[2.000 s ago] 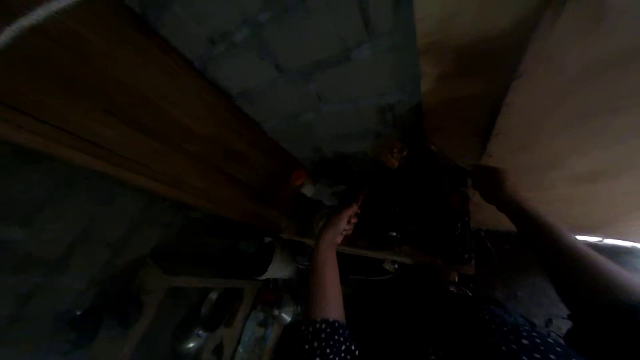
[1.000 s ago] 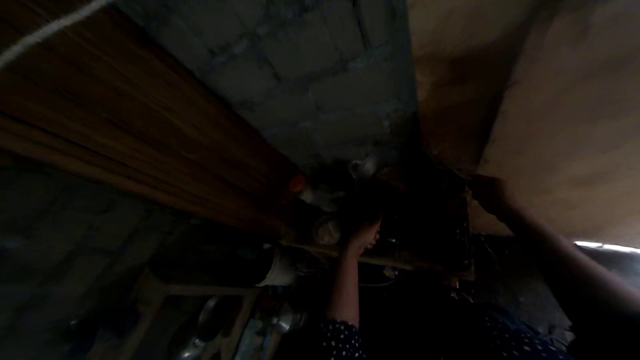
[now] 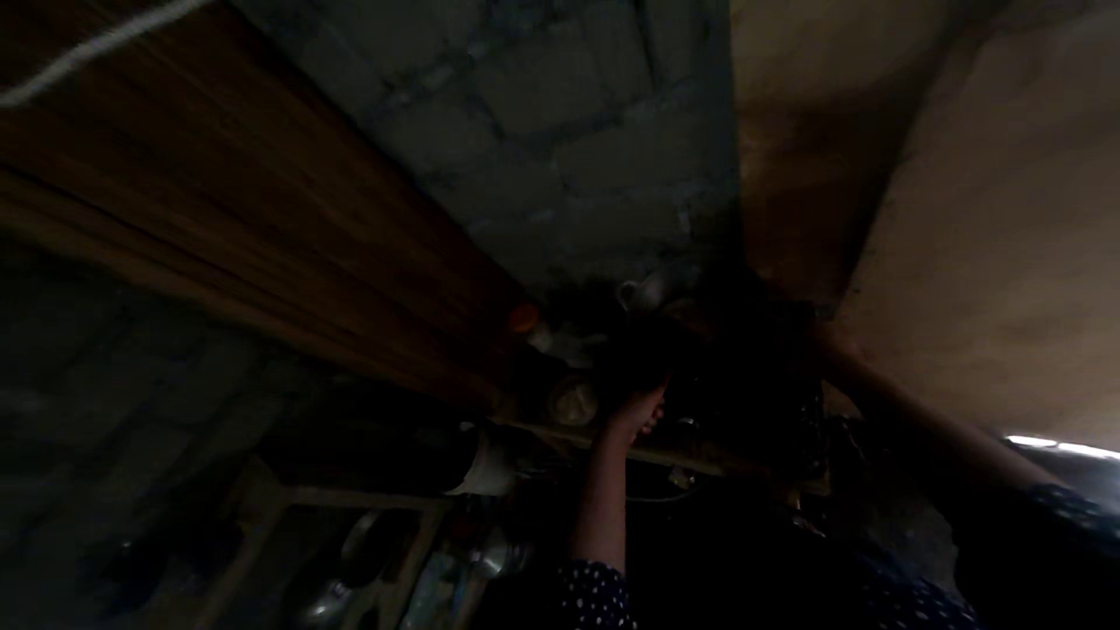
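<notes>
The picture is very dark. My left hand (image 3: 643,411) is curled low over a dark worktop; what lies in its fingers cannot be made out. My right hand (image 3: 822,337) reaches to the worktop's right side beside the wooden panel, its fingers lost in shadow. A round pale container (image 3: 573,401) sits just left of my left hand. Behind it are a pale object that looks like a bag or bottle (image 3: 569,344) and a small orange-red thing (image 3: 524,318). A light cup with a handle (image 3: 646,292) is near the block wall.
A block wall (image 3: 560,157) rises behind. Brown wooden boards (image 3: 262,219) slant along the left, and a pale wooden panel (image 3: 1006,219) stands at right. A pale bucket (image 3: 486,468) and a wooden rack (image 3: 367,499) with metal pots (image 3: 324,604) are at lower left.
My left hand has moved to the right from where it was two seconds ago, and the round pale container now shows beside it. My right hand stays at about the same place.
</notes>
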